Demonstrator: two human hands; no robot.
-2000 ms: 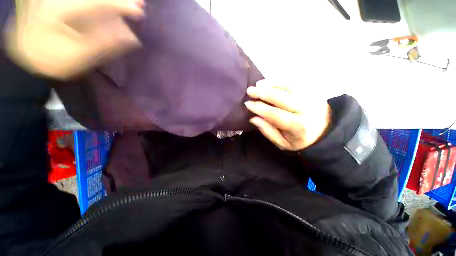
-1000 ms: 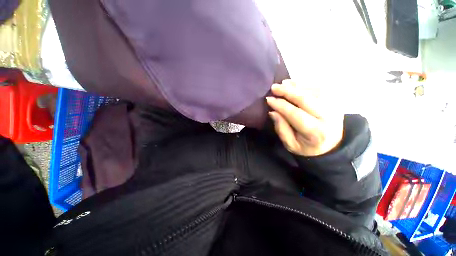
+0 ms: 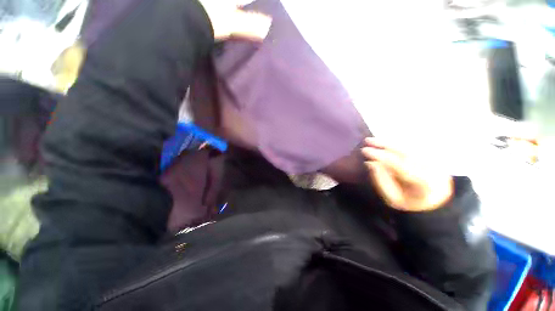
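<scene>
A smooth purplish cloth piece [image 3: 304,106] with a curved lower end lies on a darker maroon panel [image 3: 237,124], over the near edge of the white table. My right hand [image 3: 404,176] grips the right edge of the cloth between thumb and fingers. My left hand [image 3: 240,21] is at the top of the picture, over the upper left part of the cloth. It is blurred and partly cut off, so its grip cannot be told. The sewing machine's needle area is not in view.
The white table [image 3: 420,79] is overexposed. A dark phone [image 3: 505,82] lies at the right, with blurred snips [image 3: 517,146] nearer. Blue crates [image 3: 508,267] are below the table at right and left. Maroon cloth [image 3: 191,185] hangs by my lap.
My left arm, out of view a second ago, has come in across the left, with its hand at the cloth's upper part. The view has shifted; my right hand still holds the cloth edge.
</scene>
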